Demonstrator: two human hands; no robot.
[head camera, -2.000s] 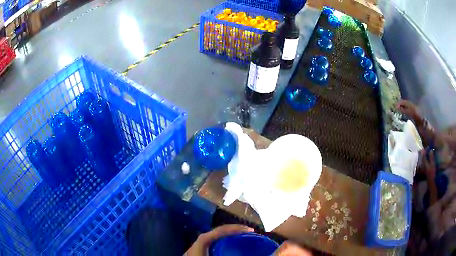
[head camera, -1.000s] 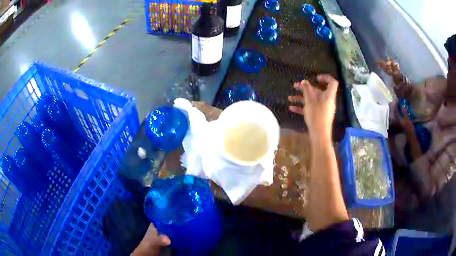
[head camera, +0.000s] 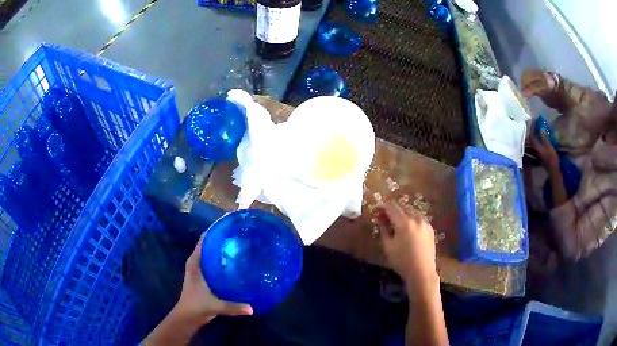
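Note:
My left hand (head camera: 197, 287) holds a glossy blue plastic shell (head camera: 252, 260) from its left and lower side, in front of the brown board. My right hand (head camera: 404, 236) is over the small clear pieces (head camera: 414, 201) scattered on the board, fingertips down among them. Whether a piece is pinched in it cannot be told. The white glue dish (head camera: 331, 140) with a pale yellow centre sits on a crumpled white cloth (head camera: 298, 206). A spare blue shell (head camera: 216, 130) rests left of the cloth.
A blue perforated crate (head camera: 111, 196) with upright blue columns stands at left. A blue parts tray (head camera: 492, 255) full of clear bits is at right. The mesh conveyor (head camera: 413, 88) carries blue shells. A dark bottle (head camera: 277, 27) stands beside it. Another person's arm (head camera: 575, 223) shows at right.
My right hand has come back from over the conveyor to the clear pieces. My left hand has raised the shell, and its rounded side now shows instead of a tall blue column. The view has shifted.

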